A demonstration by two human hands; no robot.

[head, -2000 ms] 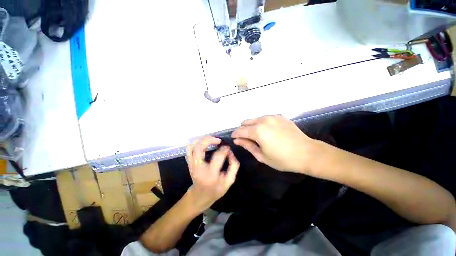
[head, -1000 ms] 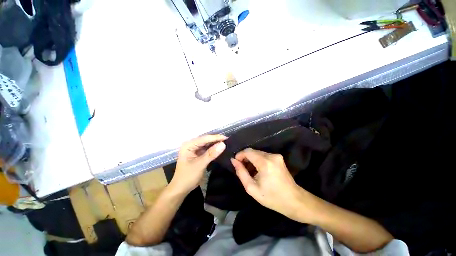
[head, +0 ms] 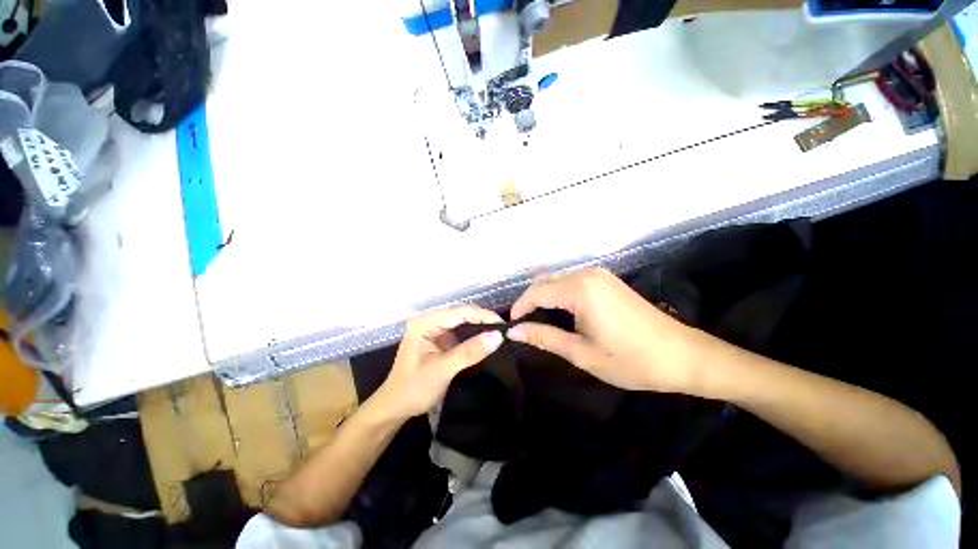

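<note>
A large black garment piece hangs over my lap, below the table's front edge. My left hand pinches a narrow folded edge of the black cloth between thumb and fingers. My right hand pinches the same edge just to the right, and the fingertips of both hands nearly meet. The cloth is held in front of the table edge, away from the needle area. Fine detail of the fold is too dark to tell.
The presser foot and needle area stand on the white table. Thread snips, a brown strip and red-handled scissors lie at right. Blue tape, black cloth and plastic bags are at left. Cardboard shows below.
My hands have come together on the cloth edge; my right hand has moved up to meet my left. The pale line seen along the cloth a second ago no longer shows. The camera view has shifted.
</note>
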